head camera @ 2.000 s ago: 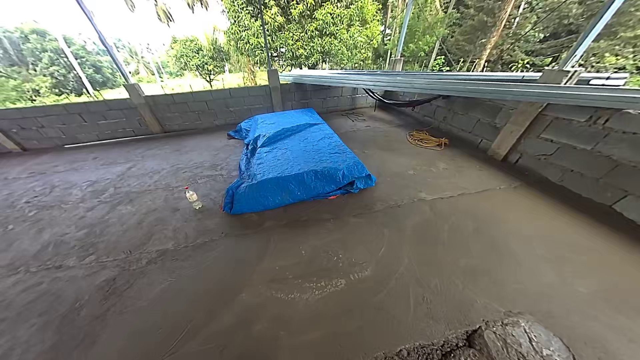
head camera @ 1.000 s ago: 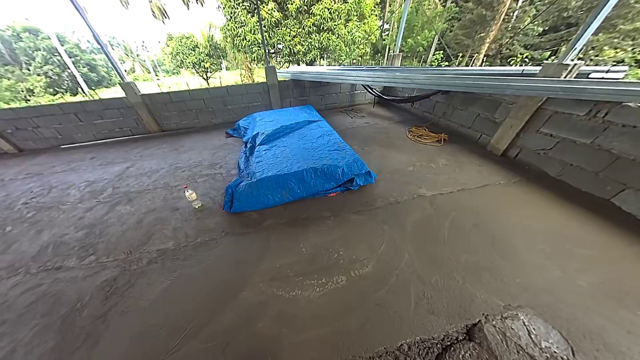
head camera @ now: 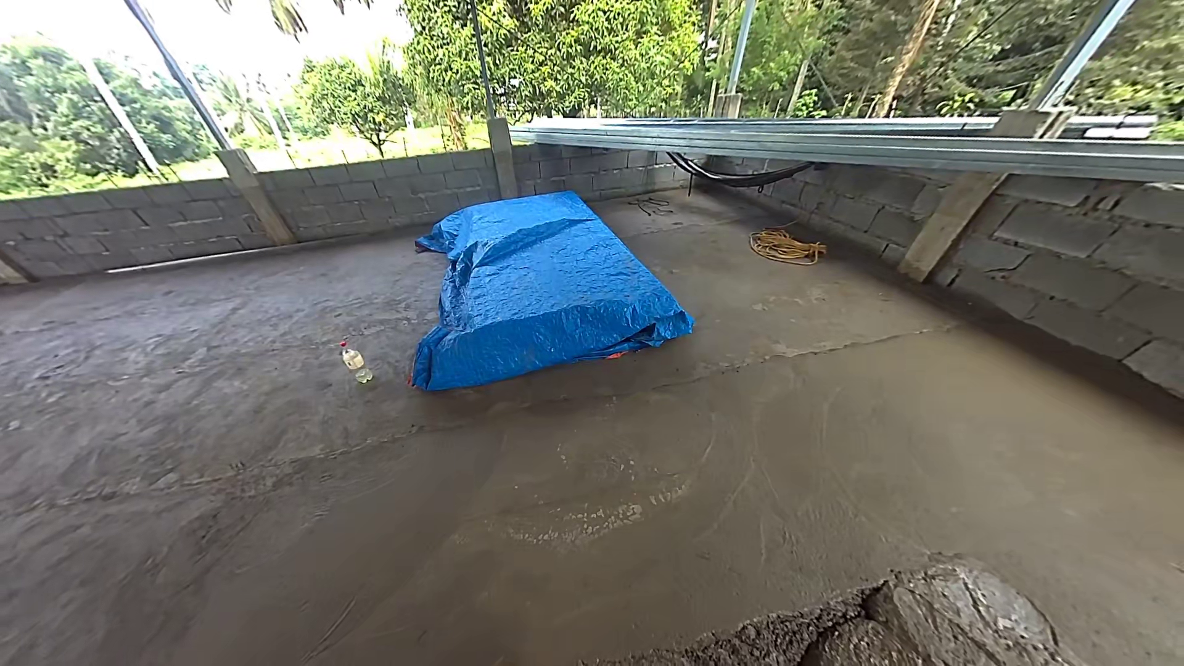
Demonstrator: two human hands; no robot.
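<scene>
Neither my left hand nor my right hand shows in the head view. A mound of wet mortar or concrete (head camera: 953, 615) lies at the bottom right edge, on a smoothed grey-brown concrete floor (head camera: 832, 462). Rough, light specks mark the smooth surface near the lower middle. Farther off, a blue tarpaulin (head camera: 555, 287) covers a low, flat-topped stack; what is under it is hidden. Left of the tarpaulin, a clear plastic bottle (head camera: 355, 363) with a red cap stands upright, with some pale liquid inside.
A coil of yellow-orange hose or cord (head camera: 786, 247) lies near the right-hand concrete block wall (head camera: 1064, 250). Long metal profiles (head camera: 832, 146) run across the back right at wall height, with a black hose (head camera: 740, 176) hanging below. Concrete posts (head camera: 953, 222) interrupt the walls.
</scene>
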